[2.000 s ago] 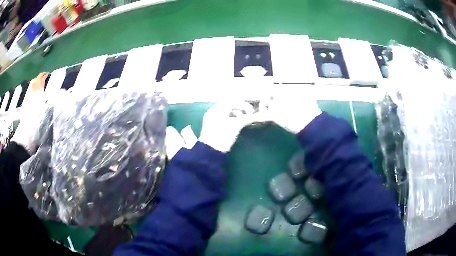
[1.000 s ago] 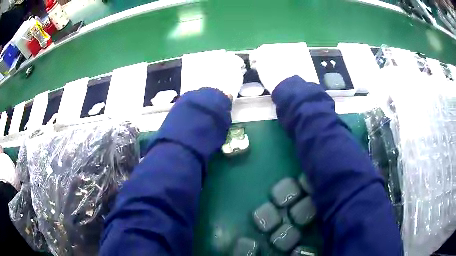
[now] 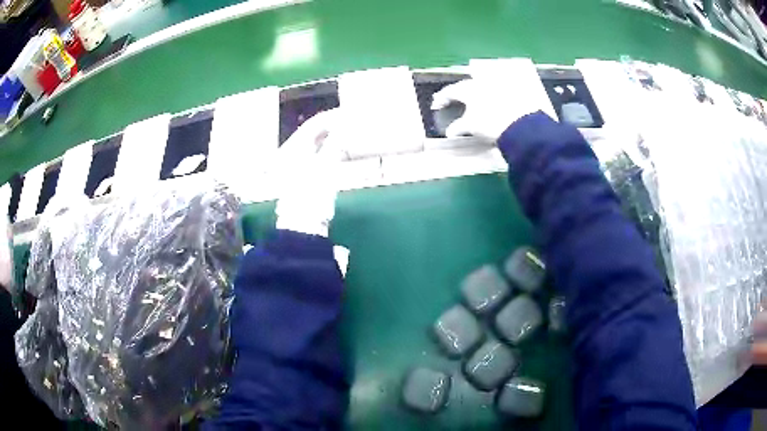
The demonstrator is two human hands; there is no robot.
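My gloved right hand (image 3: 481, 109) holds a grey charging case (image 3: 451, 115) by its edges at the black insert of an open white box (image 3: 425, 80). My gloved left hand (image 3: 307, 164) is at the neighbouring box insert (image 3: 304, 103), fingertips over its lower part; glare hides whether it grips anything. Several closed dark grey-green charging cases (image 3: 490, 364) lie loose on the green mat (image 3: 404, 227) between my sleeves. The box further right has two small white earbuds (image 3: 566, 89) and a grey case (image 3: 577, 114) in its insert.
A row of white boxes (image 3: 109, 156) runs along the green belt (image 3: 370, 38). A bulging clear bag (image 3: 143, 303) is at left, clear blister trays (image 3: 723, 227) at right. A small white piece (image 3: 341, 259) shows beside my left sleeve. Part of another person's hand (image 3: 761, 338) is at the right edge.
My left hand has moved left to the neighbouring box. My right hand now holds a case at the middle box. The open case on the mat is no longer visible there.
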